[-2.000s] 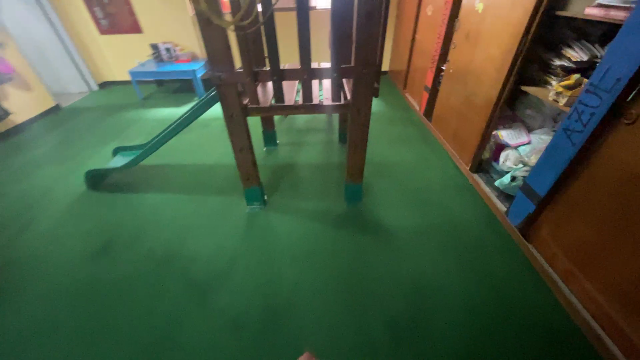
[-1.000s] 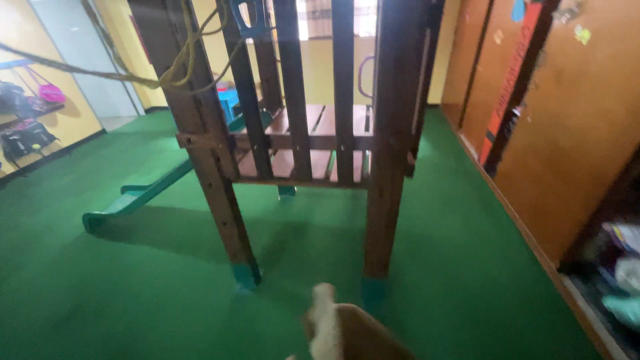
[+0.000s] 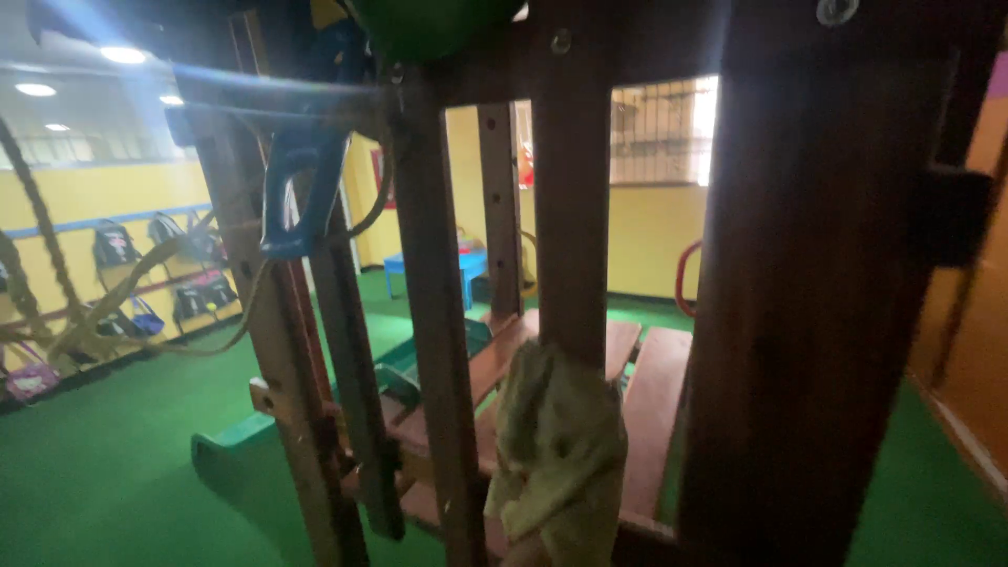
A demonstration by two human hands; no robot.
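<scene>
A pale cloth (image 3: 563,449) lies against the lower part of a dark wooden slat (image 3: 571,236) of the play structure. My right hand (image 3: 529,551) holds it from below; most of the hand is hidden by the cloth, with only a little skin showing at the bottom edge. To the right of the cloth stands a thick wooden post (image 3: 803,315). Behind the slats are the reddish planks of the platform (image 3: 657,417). My left hand is out of view.
A blue plastic handle (image 3: 303,197) and knotted ropes (image 3: 87,323) hang at the left. The green slide (image 3: 236,433) reaches down to the green floor (image 3: 118,472). Bags (image 3: 201,295) hang on the yellow wall. A blue table (image 3: 472,264) stands behind the structure.
The wooden structure is now much closer, its slats and post filling the view. A hand low in the view one second ago is now up at a slat with the cloth.
</scene>
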